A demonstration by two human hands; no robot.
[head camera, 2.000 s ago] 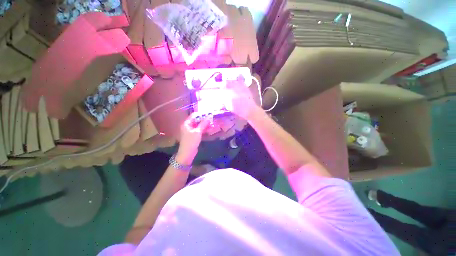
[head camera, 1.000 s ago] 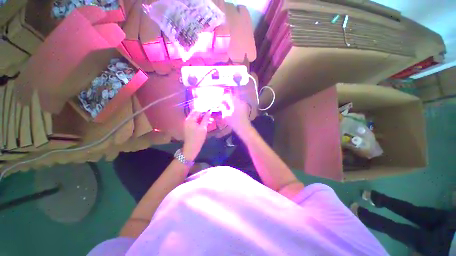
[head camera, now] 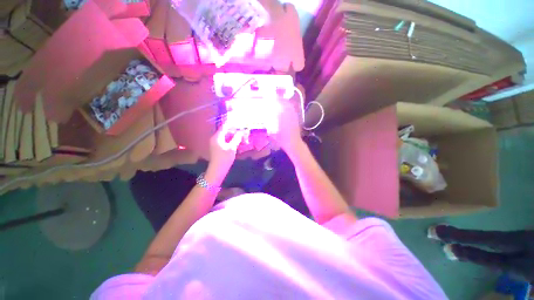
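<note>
A black box lies in front of me, mostly washed out by white-pink glare. A white power strip with dark plugs lies just behind it. My left hand, with a watch on the wrist, is at the box's lower left corner. Small ring-ended modules show white at its fingertips. My right hand is at the box's right side, its fingers lost in the glare, so its grip cannot be made out. An open carton of loose modules stands to the left.
A clear bag of modules lies behind the strip. A grey cable crosses the cartons at left. Flattened cartons are stacked at right. A large open carton stands at my right. A person's legs show at lower right.
The glare over the box has spread. My left hand has moved slightly down and left, with ring-like white pieces now showing at its fingers. My right hand has shifted a little right along the box.
</note>
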